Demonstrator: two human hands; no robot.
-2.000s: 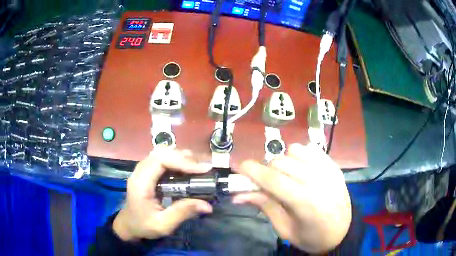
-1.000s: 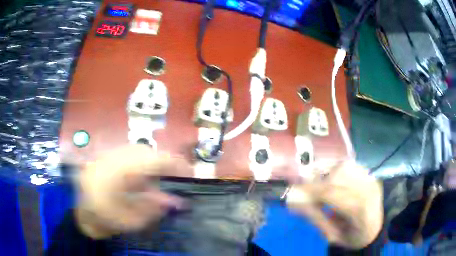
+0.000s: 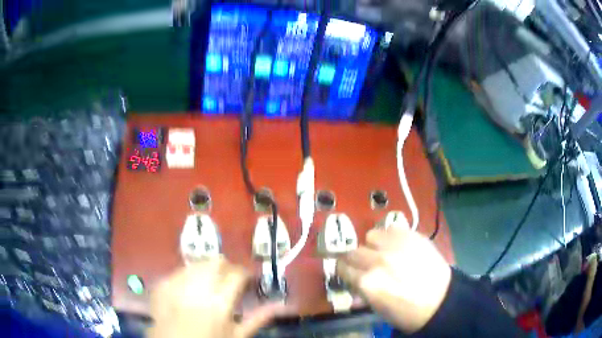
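The red-brown test box (image 3: 228, 171) lies in front of me. A unit (image 3: 272, 288), perhaps a car charger, stands in the second front-row socket, with a black lead (image 3: 274, 237) and a white plug cable (image 3: 305, 211) running to it. My left hand (image 3: 204, 300), blurred and cut off by the lower edge, is over the box's front left; whether it holds something is hidden. My right hand (image 3: 399, 277), blurred, is over the front right, its fingers beside the third socket. A white USB cable (image 3: 404, 165) runs down to its back; its grip is unclear.
A lit blue display (image 3: 284, 66) stands behind the box. A clear blister tray (image 3: 56, 218) of units lies left. A green mat board (image 3: 482, 145) and tangled cords are at the right rear. Cream sockets (image 3: 199, 239) and digital meters (image 3: 145, 160) are on the box.
The view has tilted up, showing more of the display. Two seconds ago my hands held a dark cylinder and a white plug together; they then parted and now lie over the box front.
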